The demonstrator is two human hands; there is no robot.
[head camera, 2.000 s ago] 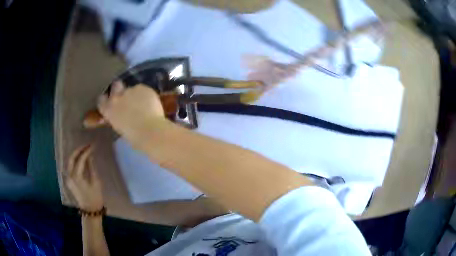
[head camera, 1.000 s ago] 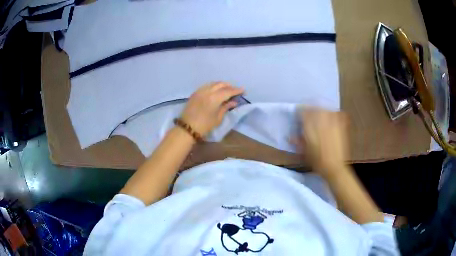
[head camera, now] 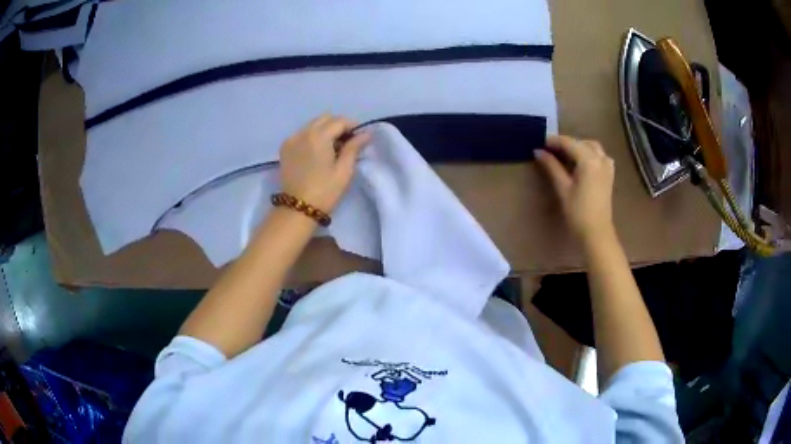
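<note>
The white-backed garment panel lies on the brown table, crossed by a long black pressed-open seam. Nearer me, a wide dark fabric band lies flat along its edge. My left hand, with a bead bracelet, pinches cloth at the band's left end, where a smaller white section is folded towards me and hangs past the table edge. My right hand has thumb and finger at the band's right corner and appears to pinch it. A thin curved dark seam runs left of my left hand.
A steam iron with a wooden handle rests at the table's right, its ribbed hose trailing to the right. Layered garment pieces lie at the upper left. The table's front edge runs close to my body.
The smaller section has been folded further towards me, exposing the wide dark band. My left hand has shifted left in the picture. The iron, held two seconds ago, now rests at the right.
</note>
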